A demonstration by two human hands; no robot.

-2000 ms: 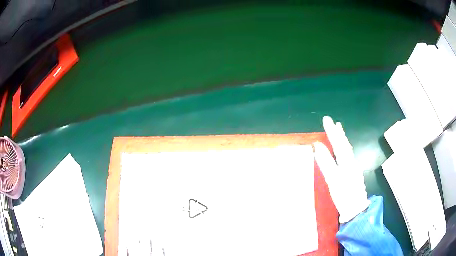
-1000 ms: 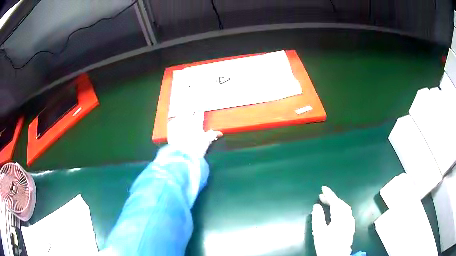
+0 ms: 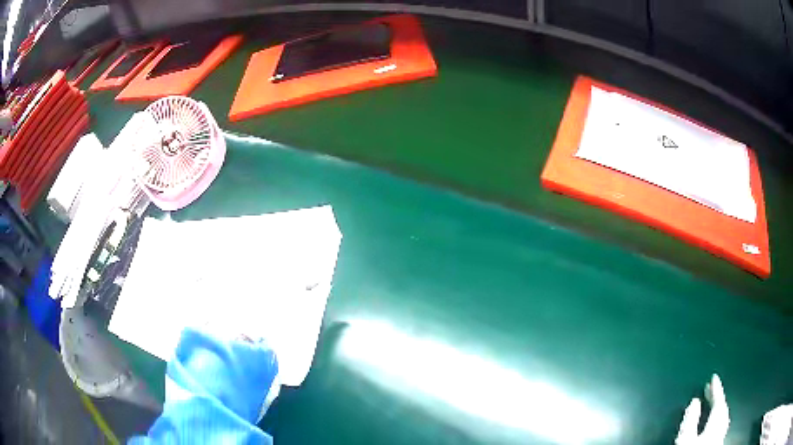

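Observation:
A stack of large white sheets lies on the green surface at the left. My left hand is over this stack; its white glove blends into the sheets, so its fingers and any hold cannot be made out. The blue sleeve shows at the stack's lower edge. My right hand, in a white glove, is at the lower right, fingers apart and empty, cut off by the bottom edge. A white sheet with a triangle mark lies on an orange pad on the belt at the upper right.
A pink fan stands just beyond the sheet stack. Another orange pad with a black panel is on the belt, with more pads further left. Stacked orange pads stand at the far left. A white object is cut off at the lower right.
The view has turned left. My left hand has left the sheet-covered pad and moved to the white stack. That pad now appears further right. My right hand appears lower and further right, still empty.

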